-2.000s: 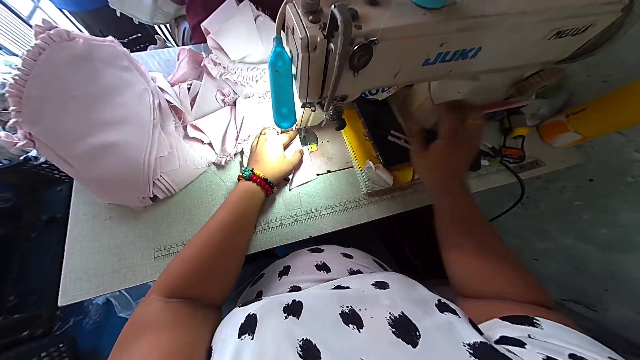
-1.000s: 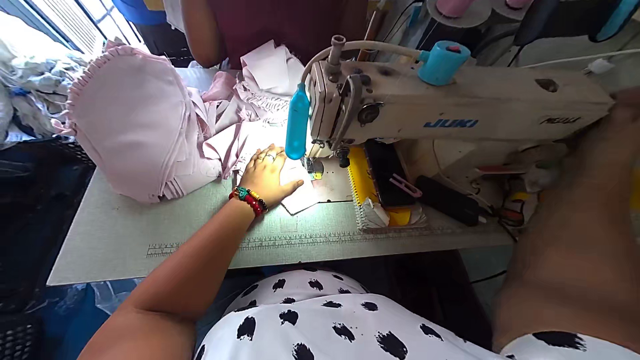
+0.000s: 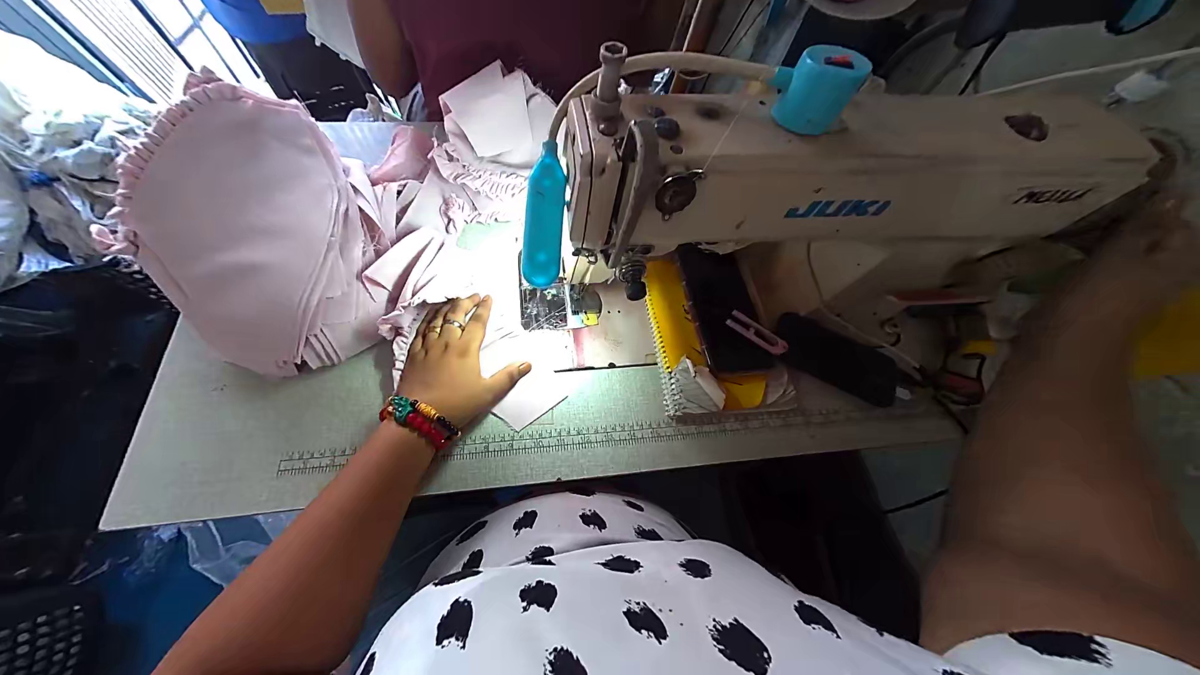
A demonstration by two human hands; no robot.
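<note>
My left hand lies flat, fingers spread, on pale pink fabric left of the needle area of a Juki sewing machine. The fabric reaches beside the lit presser foot. My right hand is at the machine's right end by the handwheel; it is dim and blurred, so its fingers and any grip cannot be made out. A stack of pink pieces with ruffled edges rests on the table's left side, joined by loose gathered pink pieces behind my left hand.
Under the machine arm lie a yellow spiral notebook, a black phone-like object, a pink clip-like tool and a black case. A printed ruler runs along the table's front edge. A person in maroon is behind the table.
My right hand has moved from beside the notebook out to the machine's right end. My left hand has shifted from close by the needle to flat on the fabric, farther left. The view has shifted.
</note>
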